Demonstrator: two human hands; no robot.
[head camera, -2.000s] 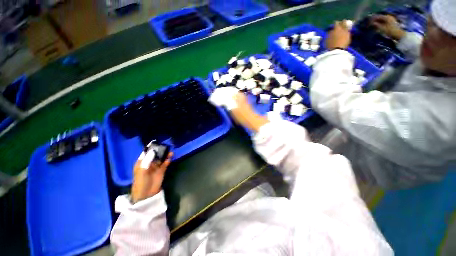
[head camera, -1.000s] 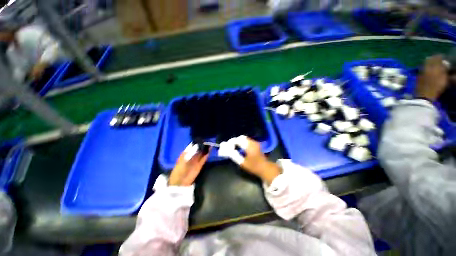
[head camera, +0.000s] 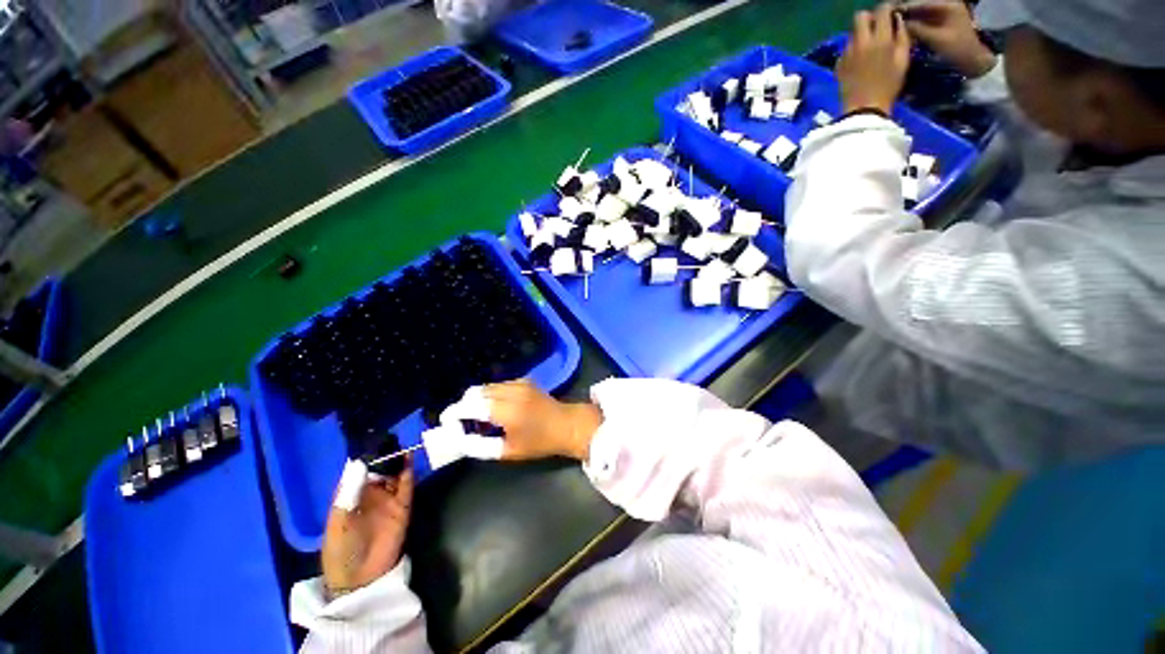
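Observation:
My left hand (head camera: 365, 524), with white finger cots, holds a black housing (head camera: 387, 456) over the near edge of the middle tray (head camera: 296, 501). My right hand (head camera: 509, 424), also with white cots, is just right of it and holds a core piece, mostly hidden by the fingers. A thin pale pin (head camera: 401, 454) reaches from the right fingers to the housing. Whether the pin is inside the housing I cannot tell. Black housings (head camera: 409, 326) fill most of the middle tray in close rows. White-and-black core pieces (head camera: 659, 270) lie jumbled in the right parts tray (head camera: 635, 335).
Assembled units (head camera: 192, 441) with upright pins stand in a row at the far end of the left tray (head camera: 192, 562). A green conveyor belt (head camera: 364, 217) runs behind, with a small black piece (head camera: 289, 267) on it. A gowned person (head camera: 971, 281) works close at my right.
My right hand has moved from the core heap to my left hand, and a pin now shows between them. The view has swung right and then back left.

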